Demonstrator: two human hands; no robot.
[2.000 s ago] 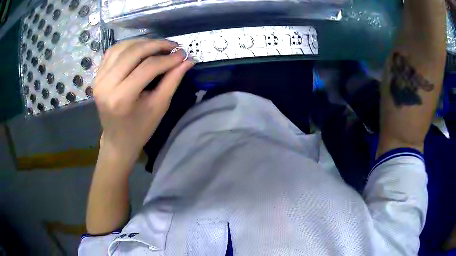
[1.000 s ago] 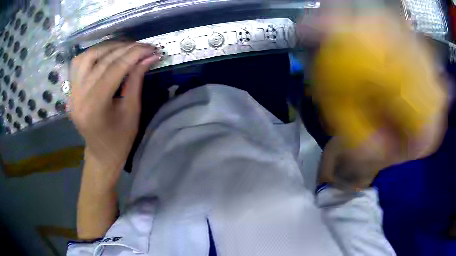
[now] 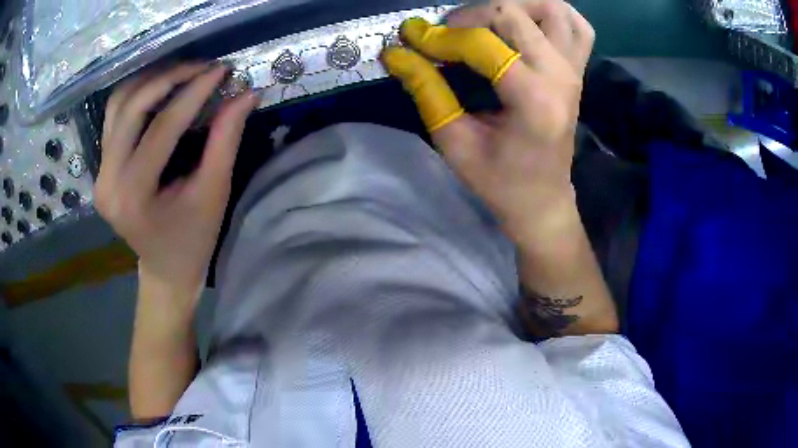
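A long white strip board [image 3: 315, 74] lies along the front edge of the bench. Silvery round components sit on it at two middle positions [image 3: 343, 52], and another shows at its left end by my left fingertips. My left hand [image 3: 166, 157], bare, holds the board's left end between thumb and fingers. My right hand [image 3: 507, 114] has yellow finger cots on thumb and index finger. These close around a silvery round component at the position to the right, pressed against the board. Most of that component and the board's right end are hidden by my fingers.
A glossy clear-edged tray stack [image 3: 131, 44] is just behind the board. A blister tray [image 3: 31, 166] with dark discs lies at the left. A clear tray [image 3: 744, 17] is at the far right back. Dark blue cloth [image 3: 717, 289] shows at the right, and yellow floor lines at the left.
My right hand has come in from the right onto the board. Round components sit at two middle positions that looked bare two seconds ago. Board and left hand appear further left in view.
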